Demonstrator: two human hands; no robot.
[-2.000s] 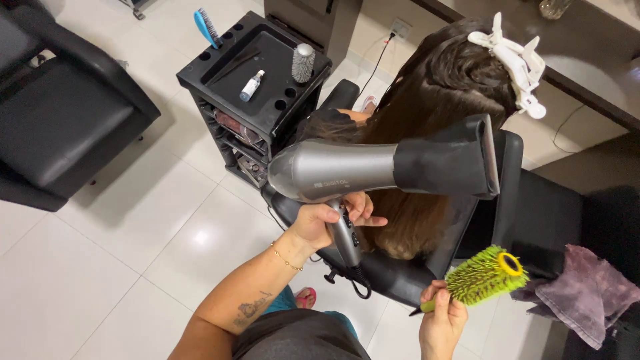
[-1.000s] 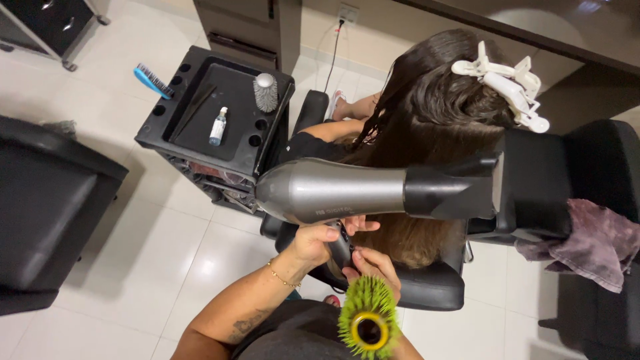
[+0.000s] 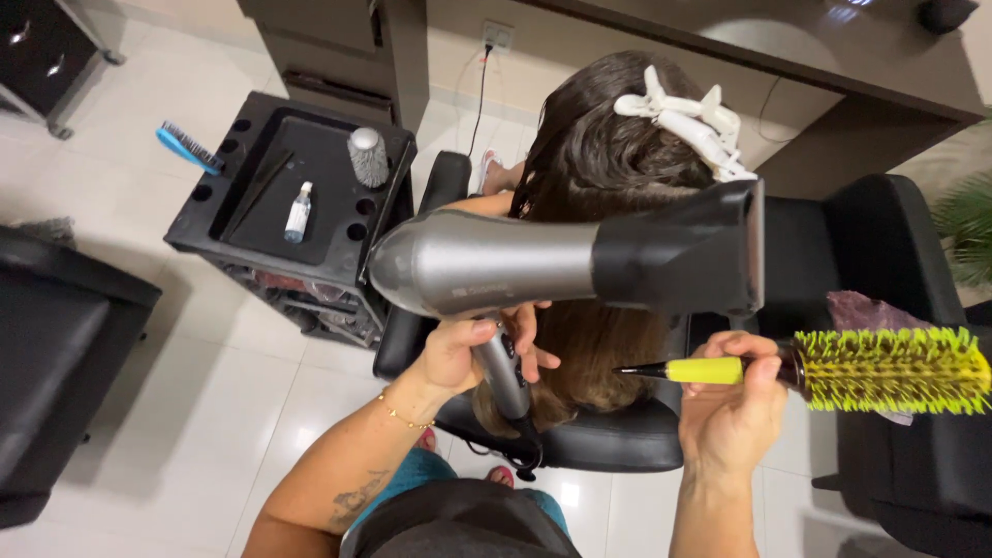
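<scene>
My left hand (image 3: 480, 349) grips the handle of a grey hair dryer (image 3: 504, 263), whose black nozzle points right. In my right hand (image 3: 732, 395) is a yellow-green round hairbrush (image 3: 891, 370), held by its handle, bristles to the right and pointed tip to the left. Behind the dryer a person with long dark hair (image 3: 612, 155), lighter at the ends, sits in a black salon chair (image 3: 604, 442). White hair clips (image 3: 690, 124) hold the hair at the top of the head. The dryer hides part of the hair.
At left stands a black trolley (image 3: 225, 225) with a grey round brush (image 3: 368, 157), a small bottle (image 3: 298, 213), a dark slim tool and a blue brush (image 3: 188, 147). Black chairs stand at both sides, a purplish cloth (image 3: 868, 310) on the right one. A brown counter (image 3: 775, 46) runs behind.
My right hand has moved away from the dryer handle to the right with the brush, which now lies sideways instead of bristle end toward the camera. My left hand still holds the dryer.
</scene>
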